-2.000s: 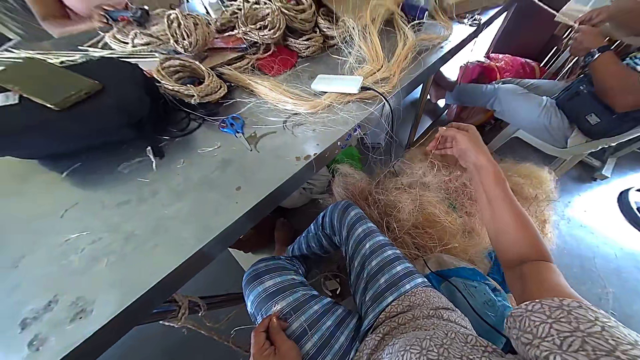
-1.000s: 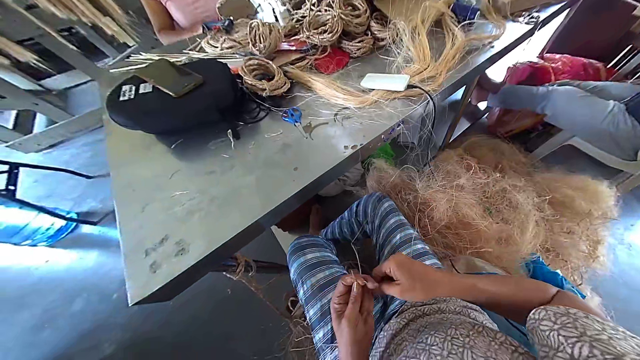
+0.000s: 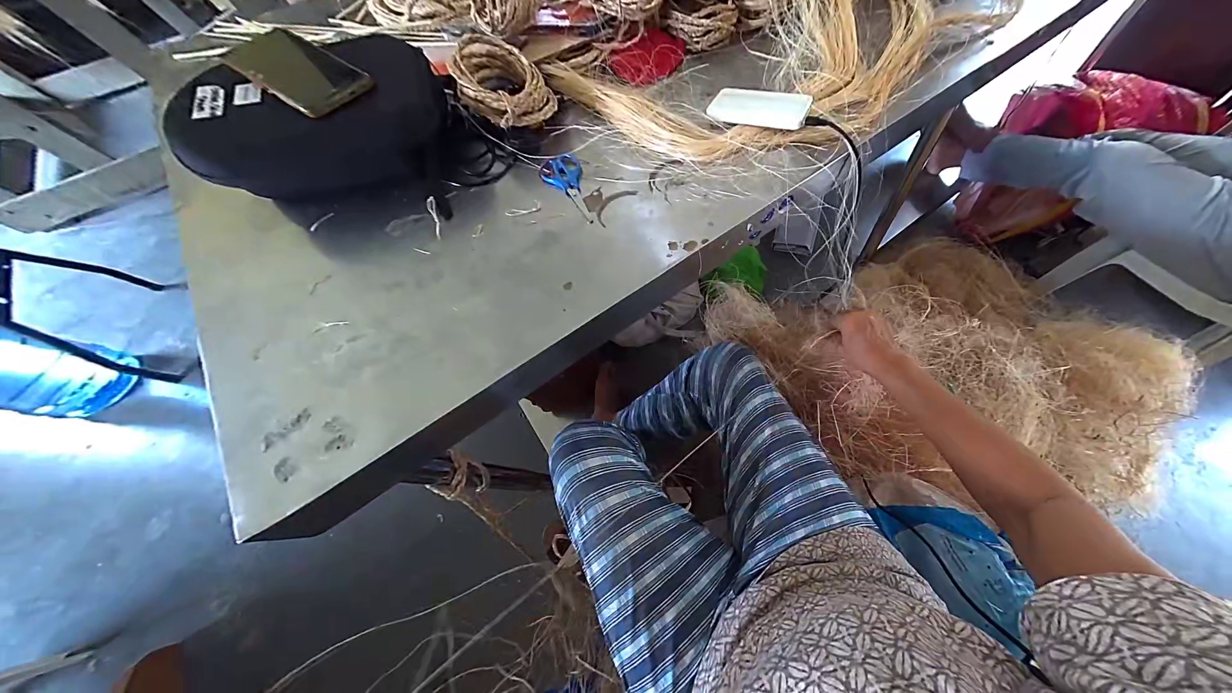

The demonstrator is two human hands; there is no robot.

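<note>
My right hand reaches out over the heap of loose plant fibre beside my right leg, its fingers bent at the near side of the pile; what they hold is too small to tell. My left hand is out of the picture. Thin pale strands hang off the table's edge above the heap. On the metal table lie blue-handled scissors, a hank of long blond fibre and several coils of twisted rope.
A black case with a phone on it rests at the table's left. A white power bank with a black cable lies near the table's edge. A seated person's legs are at the right. A blue plastic bag lies beside me.
My hands were together over my lap a second ago. Since then my right hand has moved out to the fibre heap, and my left hand has left the view.
</note>
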